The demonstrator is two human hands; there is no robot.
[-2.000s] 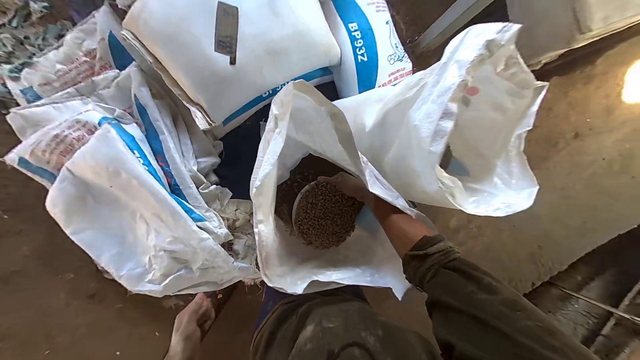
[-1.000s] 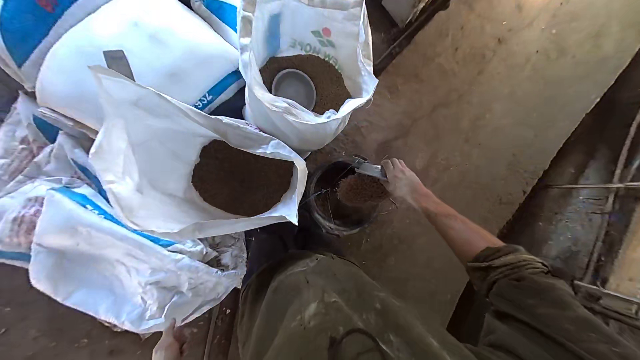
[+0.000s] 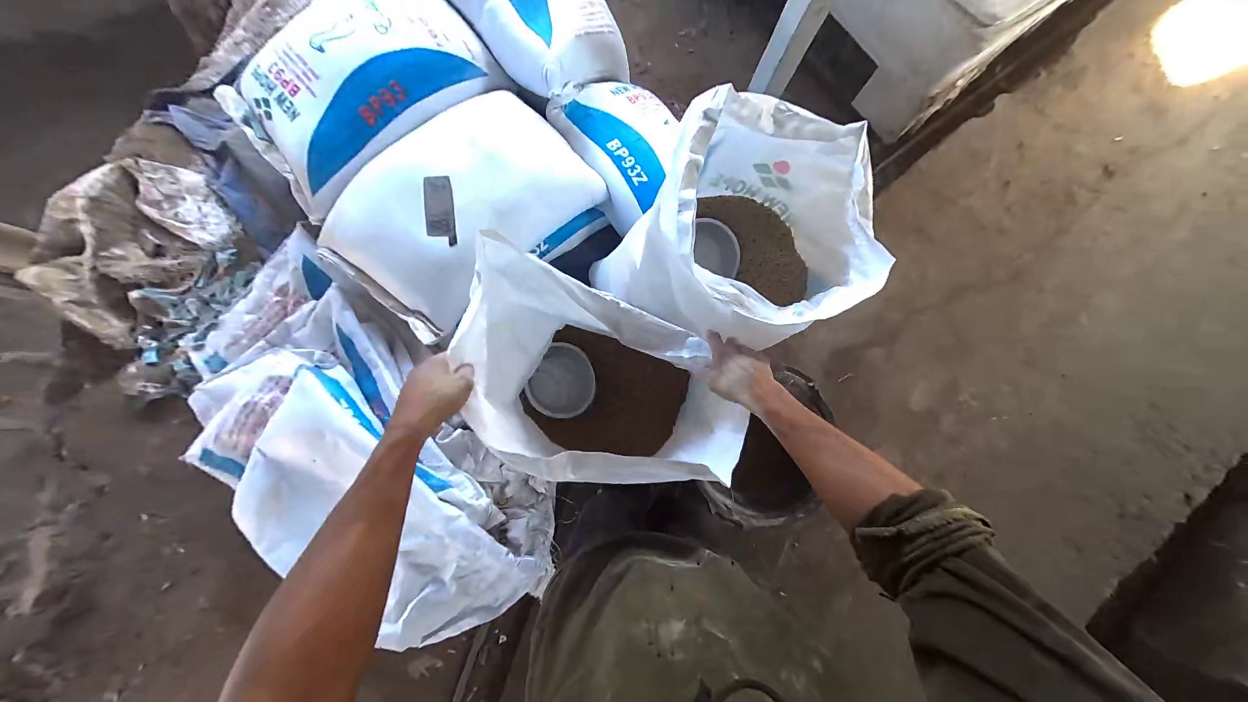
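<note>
An open white woven sack [image 3: 507, 292] stands in front of me with brown granular feed [image 3: 634, 390] inside. My left hand [image 3: 434, 390] grips its left rim, and my right hand [image 3: 736, 370] grips its right rim. A round pale bowl [image 3: 561, 380] lies on the feed in it. Just behind and to the right stands a second open white sack [image 3: 838, 214], also holding brown feed [image 3: 775, 253] and a round pale bowl [image 3: 717, 248]. A dark bucket [image 3: 770, 468] with brown contents is partly hidden below my right hand and forearm.
Full white-and-blue sacks [image 3: 468, 185] are piled behind, one bearing a flat grey scoop-like piece [image 3: 440, 208]. Crumpled, flattened sacks [image 3: 322, 468] lie at the left, with dirty woven sacking [image 3: 127, 234] beyond. A concrete ledge [image 3: 1033, 292] runs along the right.
My right hand has left the bucket, where it held a scoop, and now grips the front sack's rim. My left hand has risen to the opposite rim. A bowl now lies in the front sack.
</note>
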